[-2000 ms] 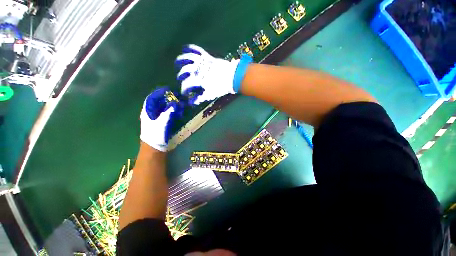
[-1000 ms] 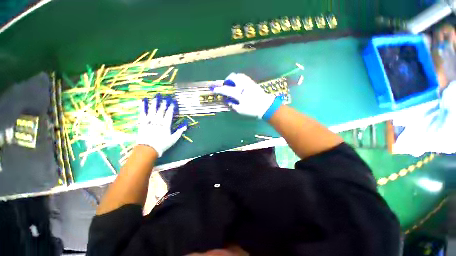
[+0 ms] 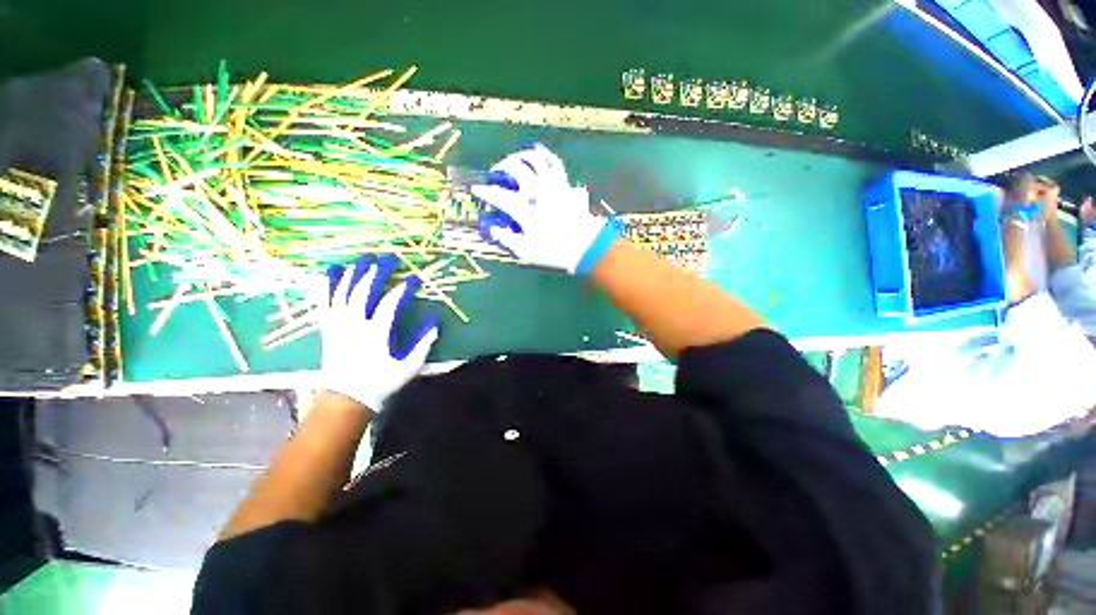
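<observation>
My right hand (image 3: 535, 210), in a white glove with blue fingers, lies over the grooved metal plate (image 3: 463, 234). Its fingers hide most of the plate, and I cannot tell whether a board strip is under them. My left hand (image 3: 375, 330), gloved the same way, is spread with fingers apart at the lower edge of the pile of break-off rails (image 3: 289, 192). It holds nothing. A PCB panel (image 3: 673, 236) lies on the bench just right of the plate, partly behind my right wrist.
Small single PCBs (image 3: 739, 96) stand in a row on the dark green conveyor belt (image 3: 517, 48). A dark tray stack (image 3: 54, 300) with a panel piece (image 3: 24, 210) is at far left. A blue bin (image 3: 889, 246) of dark parts and another person's arms are at right.
Both hands have come down from over the belt to the bench. Since one second ago, my right hand has shifted left over the plate, and my left hand stays spread. The camera view has turned.
</observation>
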